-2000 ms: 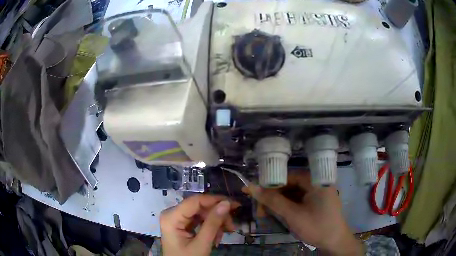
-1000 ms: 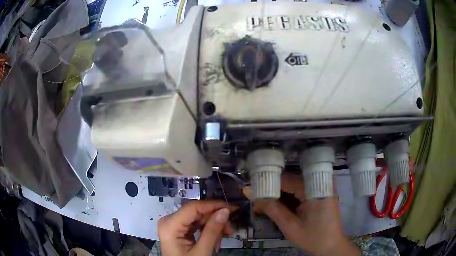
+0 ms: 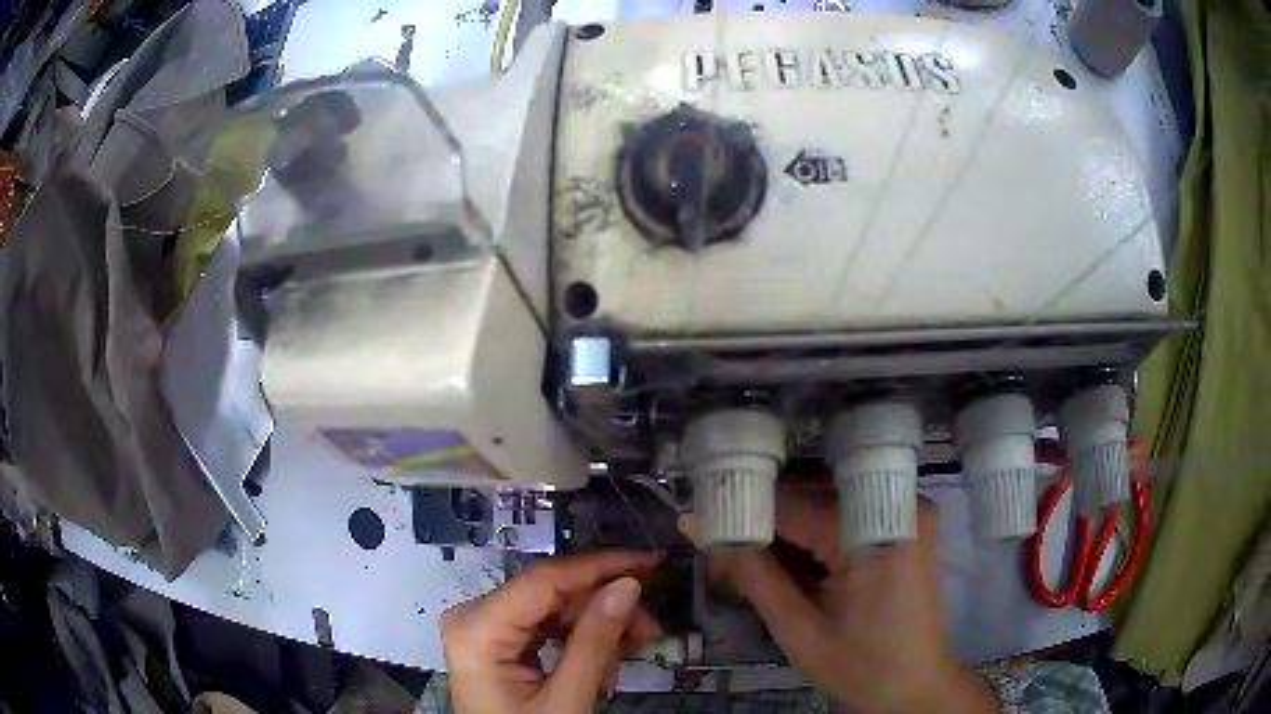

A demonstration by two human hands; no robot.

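Note:
The cream-white overlock machine fills the upper middle. Below its white tension dials, the dark looper area is open. My left hand is in front of it at the bottom, thumb and forefinger pinched together on a very fine thread that shows only faintly. My right hand is right of the looper area, partly hidden under the dials. It holds slim silver tweezers, whose tip reaches left into the looper area; the rest is hidden by the hand and a dial.
Red-handled scissors lie right of the machine. Olive-green fabric hangs at the far right. Grey-brown garment pieces are heaped at the left, beside a silver-grey plate. A clear eye guard covers the head's upper left.
The view has shifted, so the machine sits slightly lower and further left than two seconds ago. Both hands stay nearly in place. The thread at my left fingertips looks fainter now.

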